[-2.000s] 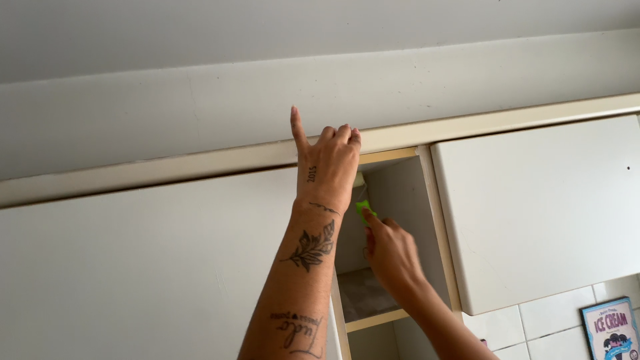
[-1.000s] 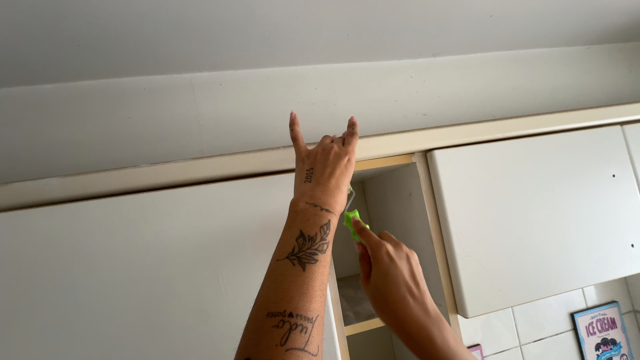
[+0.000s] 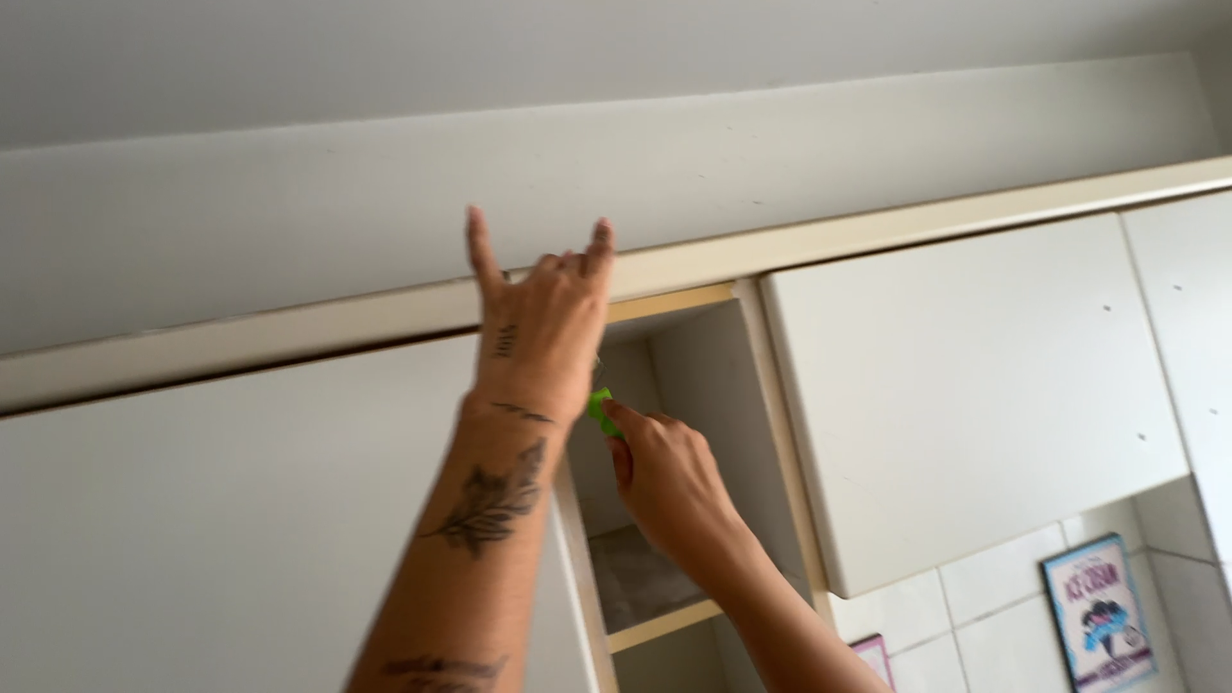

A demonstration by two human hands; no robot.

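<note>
My left hand (image 3: pixel 544 308) is raised against the cream trim (image 3: pixel 712 252) above the cabinets, its thumb side and little finger sticking up and its middle fingers bent; whether it grips anything cannot be seen. Just below and to the right, in front of an open cabinet compartment (image 3: pixel 707 385), my right hand (image 3: pixel 669 472) is closed on a tool with a bright green handle (image 3: pixel 605 412). A thin metal part rises from that handle and passes behind my left hand, so the tool's working end is hidden.
White cabinet doors flank the compartment, one at left (image 3: pixel 241 520) and one at right (image 3: pixel 972 395). A wooden-edged shelf (image 3: pixel 664 626) lies inside. Wall tiles (image 3: pixel 1001 597) and an illustrated ice-cream sign (image 3: pixel 1099 611) are at lower right. The ceiling (image 3: pixel 577 48) is close above.
Two seconds ago one outer finger of my left hand pointed up; now two do. My right hand still holds the green-handled tool near the compartment.
</note>
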